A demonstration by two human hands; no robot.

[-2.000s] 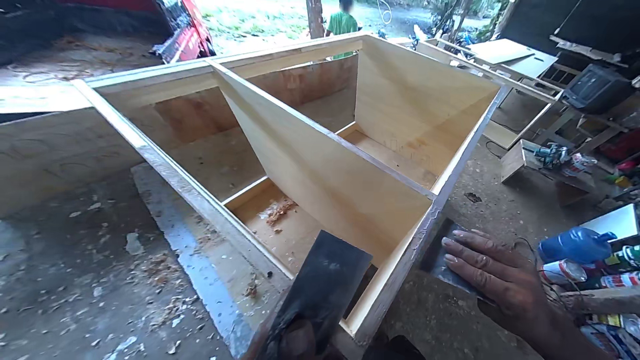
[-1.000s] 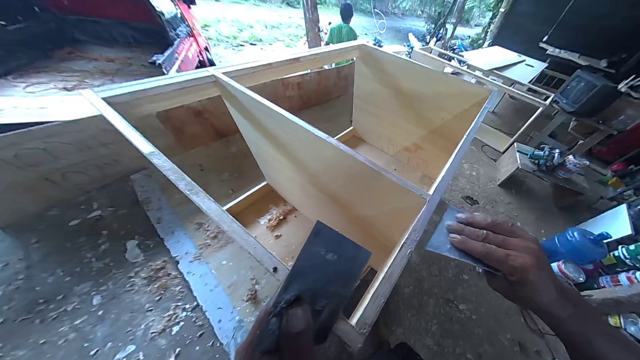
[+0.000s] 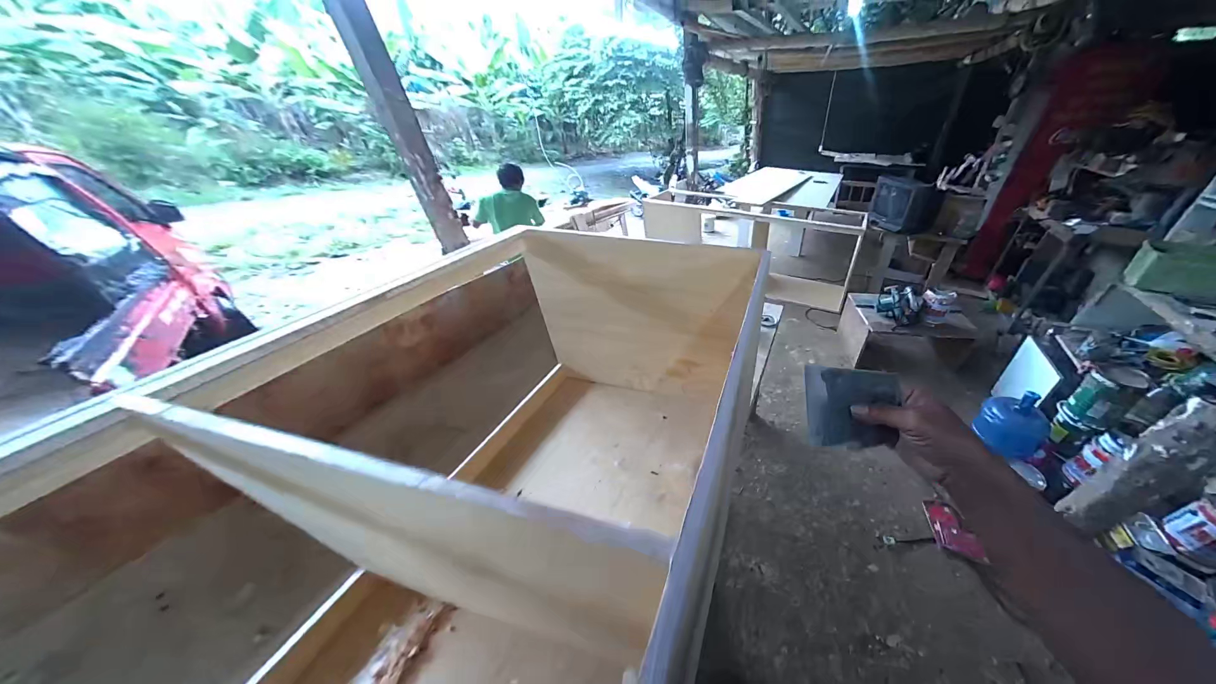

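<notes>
My right hand (image 3: 917, 427) grips a flat, dark rectangular plate (image 3: 845, 407), with the thumb across its face, in the air to the right of a wooden cabinet frame (image 3: 727, 418). The open cabinet lies with its compartments facing up. A plywood divider (image 3: 427, 522) crosses it, and a plywood end panel (image 3: 646, 304) stands at the far end. Whitish filler or paint marks the top edges of the divider and the near-side rail. Wood shavings (image 3: 408, 646) lie in the nearest compartment. My left hand is out of view.
Paint cans (image 3: 1102, 394) and a blue water jug (image 3: 1012, 423) crowd the right side. A low wooden box (image 3: 902, 328) bears a power tool. A red vehicle (image 3: 114, 266) stands at the left. Beyond the cabinet, a person in green (image 3: 510, 201) is near a post.
My left hand and its dark plate have left the view. My right hand, with its plate, is now away from the cabinet edge. The view has swung up and right.
</notes>
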